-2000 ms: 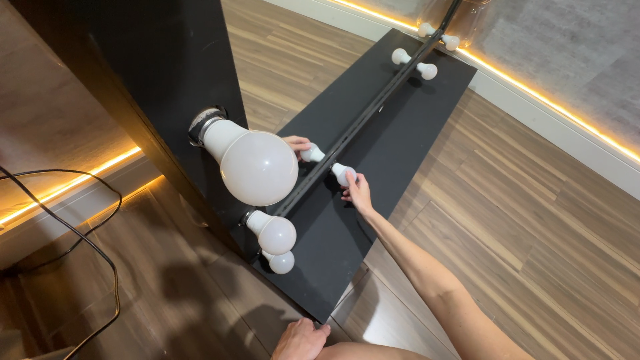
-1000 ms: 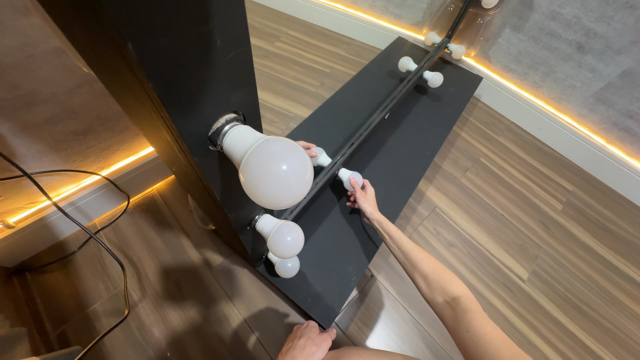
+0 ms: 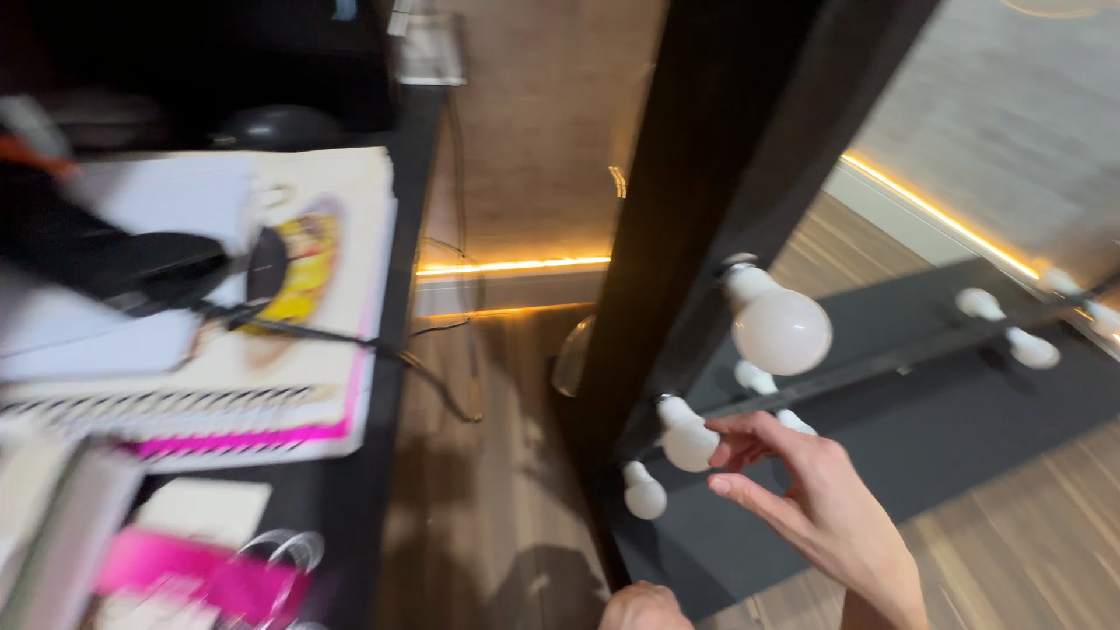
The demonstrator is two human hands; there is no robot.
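Note:
My right hand (image 3: 809,499) reaches in from the lower right, thumb and fingers apart, its fingertips beside or just touching a white round light bulb (image 3: 689,444). A larger-looking white bulb (image 3: 781,332) sits above it and another bulb (image 3: 645,492) below, along the upright side of a black frame (image 3: 700,254). More bulbs (image 3: 1032,347) line the lower black panel (image 3: 901,420), some seemingly mirror reflections; my right hand partly hides one. Only part of my left hand (image 3: 645,608) shows at the bottom edge, near the panel's corner; its fingers are hidden.
At left, a black desk (image 3: 372,525) holds a spiral notebook (image 3: 350,402), a black corded object (image 3: 157,262) and pink items (image 3: 201,573). A cable (image 3: 451,402) hangs off its edge. A glowing light strip (image 3: 516,265) runs along the wall above the wood floor (image 3: 490,490).
My right hand has left the bulb it was touching on the lower panel and is now beside a bulb on the upright side. The view has swung left, bringing in the desk.

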